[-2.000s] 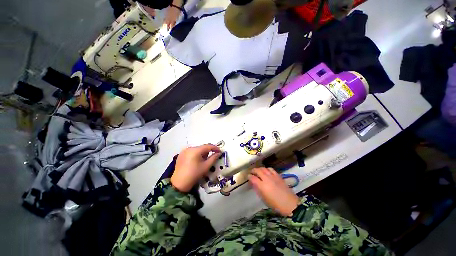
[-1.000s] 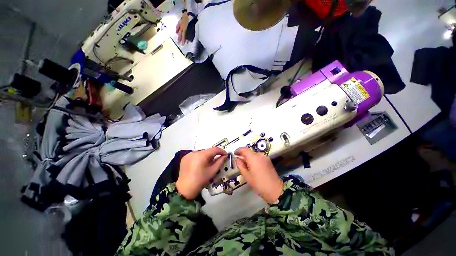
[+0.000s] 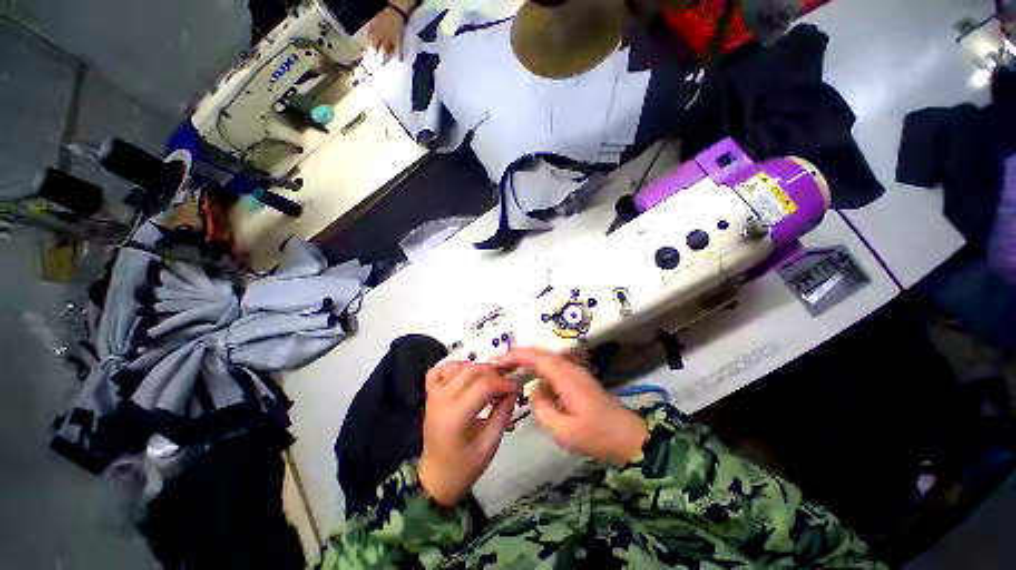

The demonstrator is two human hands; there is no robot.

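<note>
The white sewing machine (image 3: 641, 267) with its purple motor end lies diagonally in front of me. My left hand (image 3: 466, 421) is at the left end of the machine head, its fingers bent and close together. My right hand (image 3: 579, 403) is just right of it, thumb and forefinger near the left fingertips. Both hands cover the needle area. No thread can be made out between the fingers, so what they hold cannot be told. A black garment piece (image 3: 384, 412) lies heaped left of my left hand. Blue scissor handles (image 3: 643, 391) show beside my right hand.
Grey garment pieces (image 3: 223, 317) are piled at far left. A neighbouring cream machine (image 3: 273, 72) stands at upper left, with another person's hand (image 3: 387, 30) near it. Pale cut panels (image 3: 540, 106) and black cloth (image 3: 791, 111) lie behind my machine. A control panel (image 3: 822, 278) sits at right.
Both hands have moved down from the face of the machine head to its lower left end. The black garment piece beside my left hand shows more. The other person's hand has shifted.
</note>
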